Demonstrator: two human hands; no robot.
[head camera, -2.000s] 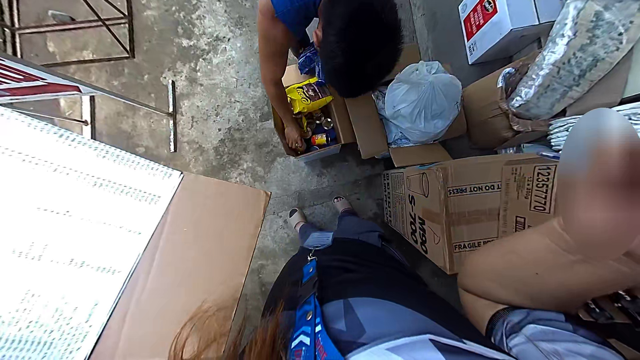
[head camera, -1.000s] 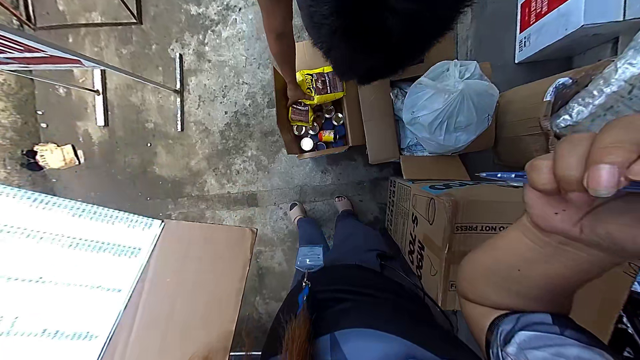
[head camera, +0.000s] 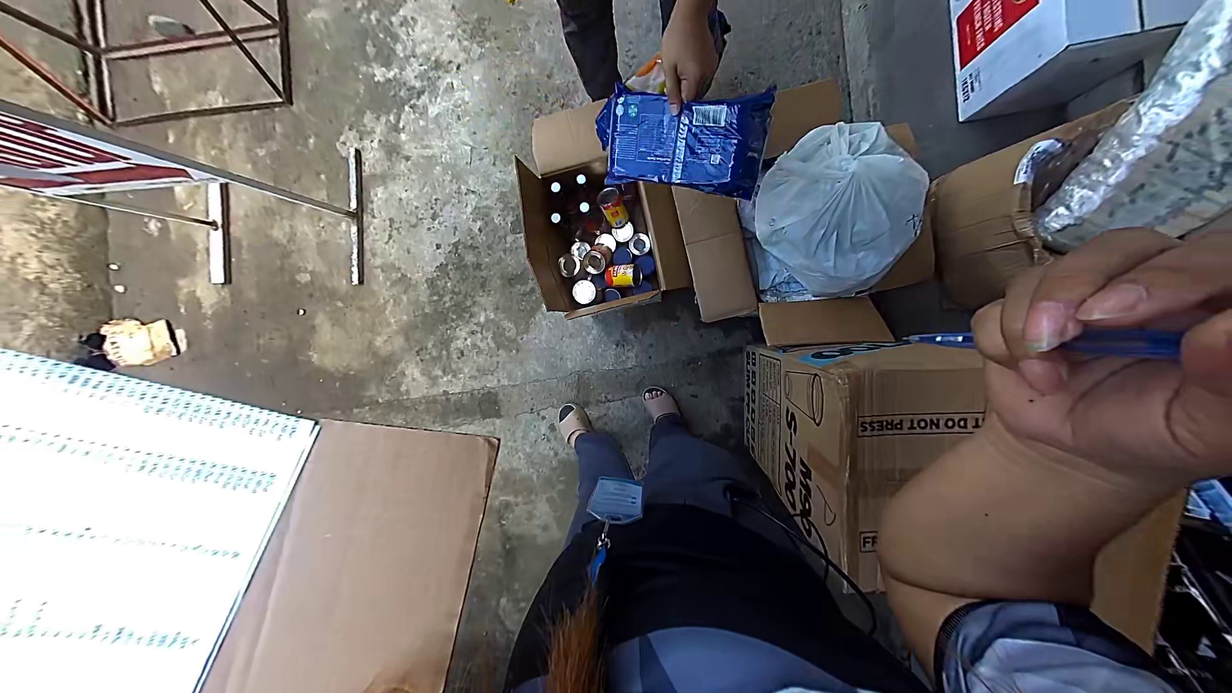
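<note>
My right hand (head camera: 1107, 356) is raised at the right edge, its fingers closed around a blue pen (head camera: 1116, 343) with the tip pointing left. Across the lower left lies a printed paper sheet (head camera: 125, 539) with rows of writing, on a brown cardboard piece (head camera: 375, 549). Only a blurred bit of skin shows at the cardboard's bottom edge, so my left hand cannot be made out. Beyond my feet, another person's hand (head camera: 689, 58) holds a blue plastic packet (head camera: 683, 140) over an open carton (head camera: 544, 241) of jars, cans and bottles.
A tied white plastic bag (head camera: 842, 212) sits in an open box right of the carton. A large printed cardboard box (head camera: 866, 443) stands beside my legs. Farther right are a white-and-red box (head camera: 1049, 48) and a plastic-wrapped bundle (head camera: 1116, 164). Metal frames (head camera: 192, 43) stand at the left.
The other person has leaned back out of view, leaving an arm and legs visible. Yellow packets no longer cover the carton's contents, and a blue packet is now held above it.
</note>
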